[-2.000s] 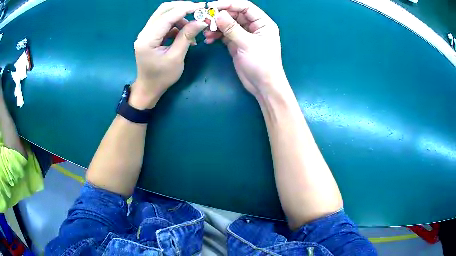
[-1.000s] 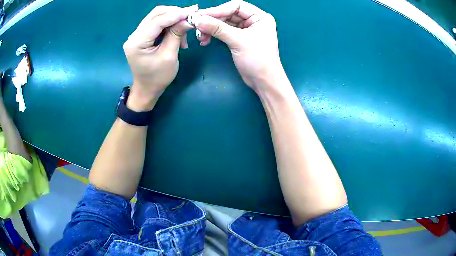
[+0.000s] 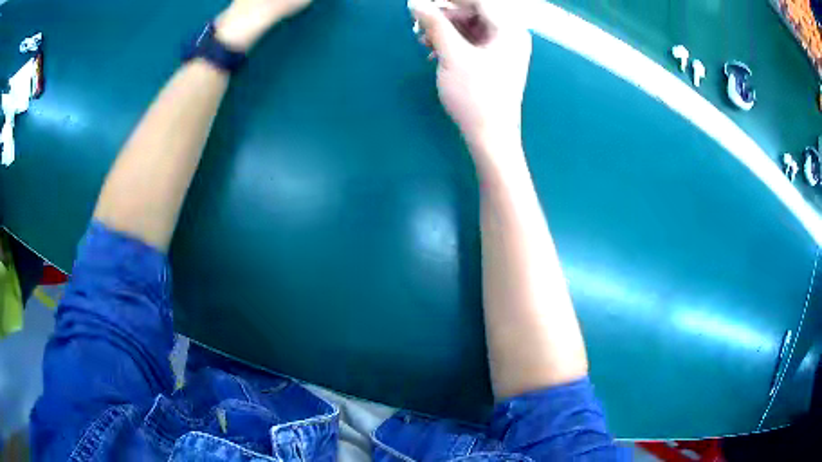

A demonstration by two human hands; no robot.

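Observation:
My right hand (image 3: 482, 68) is at the top centre over the green table, its thumb and fingers closed on a small white piece (image 3: 420, 11) at the top edge of the picture. The piece is mostly hidden and partly cut off. My left hand (image 3: 261, 13) is at the top edge, left of my right hand and apart from it. Its fingers are mostly cut off, so what it holds cannot be seen.
The green table (image 3: 315, 226) has a curved white stripe (image 3: 649, 83). Beyond it lie a pair of white earbud pieces (image 3: 689, 65) and a dark and whitish oval case (image 3: 739, 86). White parts (image 3: 18, 95) lie far left, a thin dark stick (image 3: 780, 361) right, orange mottled item (image 3: 802, 23) top right.
My hands have parted. The left moved up and left, partly out of the picture; the right moved right. The view has shifted right, showing the earbud pieces and oval case.

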